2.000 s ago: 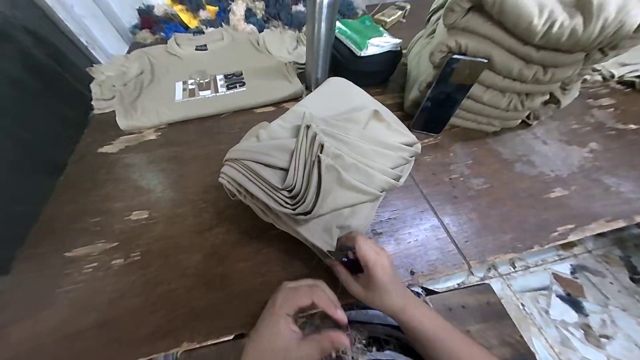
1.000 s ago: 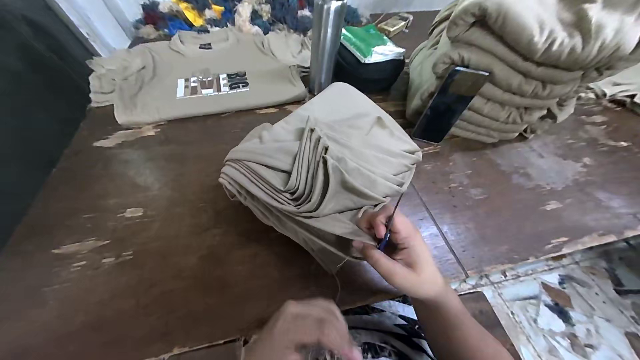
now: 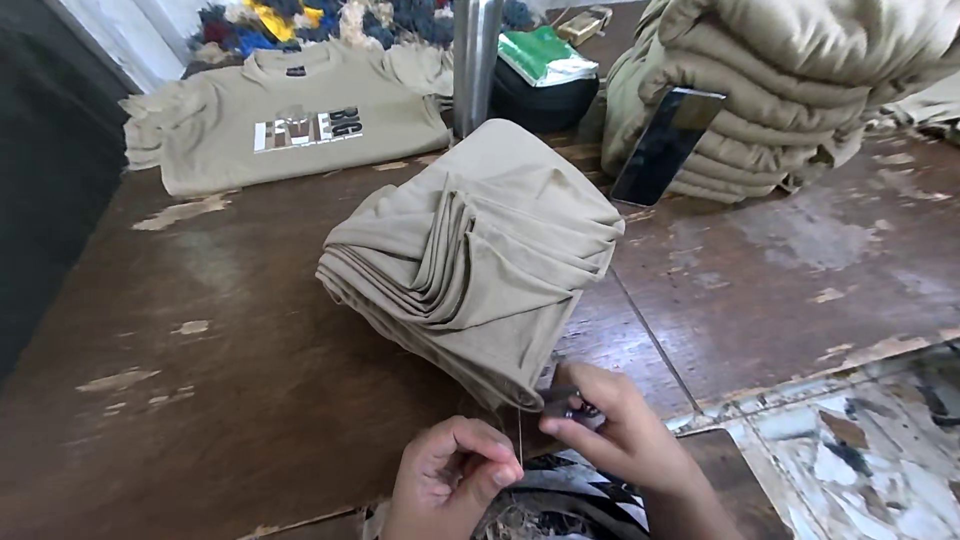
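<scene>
A bundle of folded beige fabric pieces [image 3: 480, 255] lies near the front edge of the brown wooden table, one corner pointing toward me. Just below that corner, my left hand [image 3: 461, 472] pinches a thin thread [image 3: 520, 439] that runs up to the fabric. To the right, my right hand [image 3: 611, 424] holds small thread snips [image 3: 566, 403], their blades beside the fabric's corner. Whether the blades touch the cloth or thread is unclear.
A printed beige T-shirt [image 3: 300, 120] lies at the back left, before a heap of colored scraps [image 3: 360, 26]. Behind the bundle stand a metal post [image 3: 475, 67] and a black case [image 3: 544, 97] with a green packet [image 3: 544, 54]. A phone [image 3: 667, 146] leans on stacked beige fabric [image 3: 780, 97].
My left hand has moved up to the thread below the fabric's corner. My right hand has shifted down from the fabric's edge, still with the snips.
</scene>
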